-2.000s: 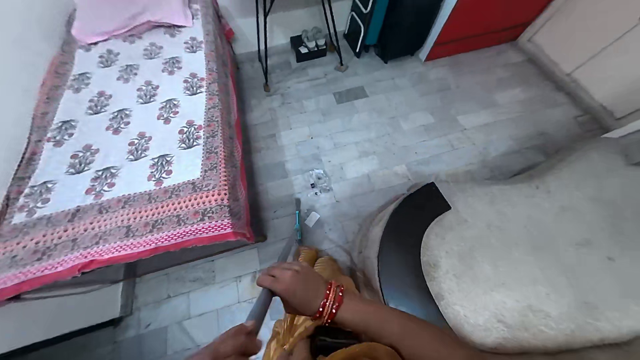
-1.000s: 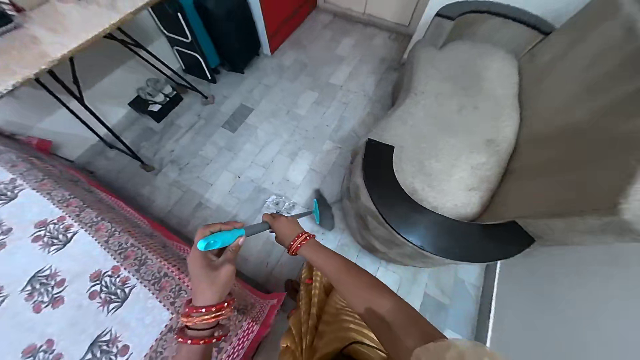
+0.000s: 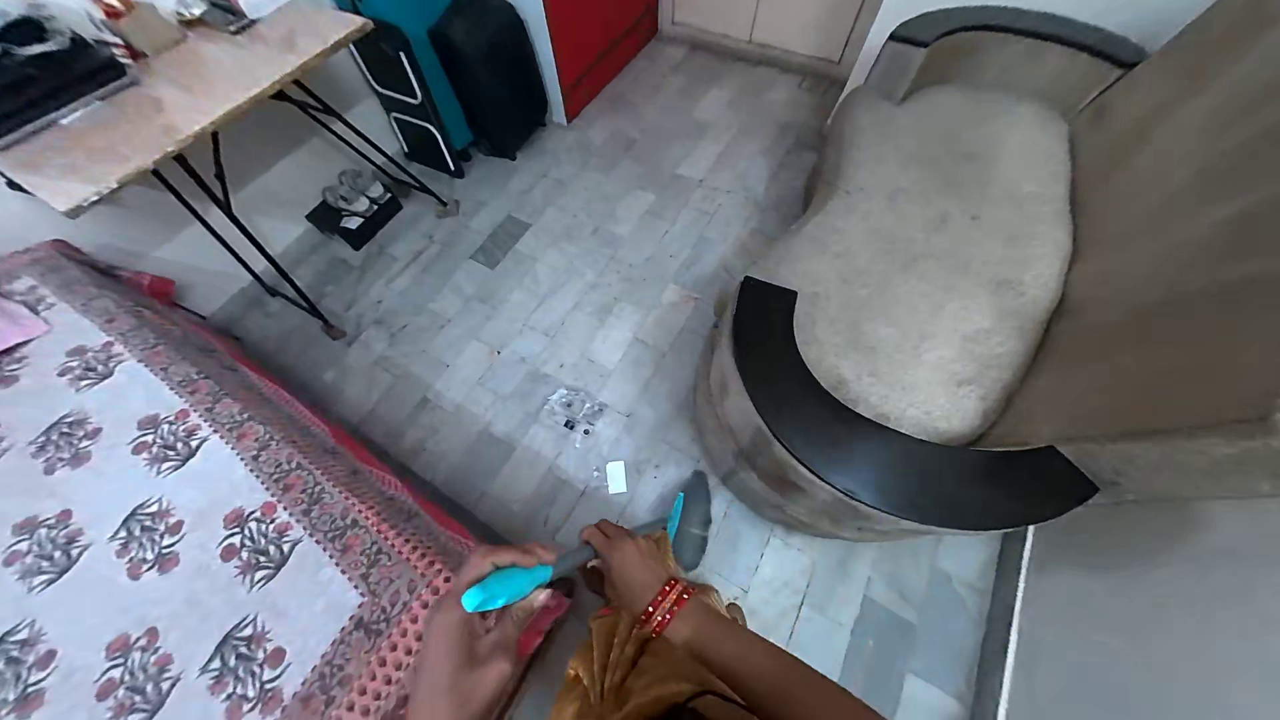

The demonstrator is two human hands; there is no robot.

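Note:
A broom [image 3: 568, 563] with a grey handle and turquoise grip slants across the lower middle. My left hand [image 3: 482, 625] is closed around its turquoise end, beside the bed's edge. Farther along the handle, my right hand [image 3: 625, 565], with red bangles at the wrist, grips the grey part. The broom's turquoise and grey head [image 3: 690, 520] is low by the sofa's rounded base. On the tiled floor lie a small white piece [image 3: 616, 477] and, a little farther off, a heap of small debris [image 3: 575, 412].
A bed with a floral cover [image 3: 170, 540] fills the lower left. To the right stands a beige sofa [image 3: 930, 260] with a black curved armrest [image 3: 880, 470]. A folding-leg table [image 3: 200, 80], a black box with shoes [image 3: 355, 215] and dark suitcases [image 3: 490, 75] are at the upper left.
The broom head has moved from beside the debris to nearer my body, by the sofa base. Both hands keep hold of the handle. The view has turned since the earliest frame.

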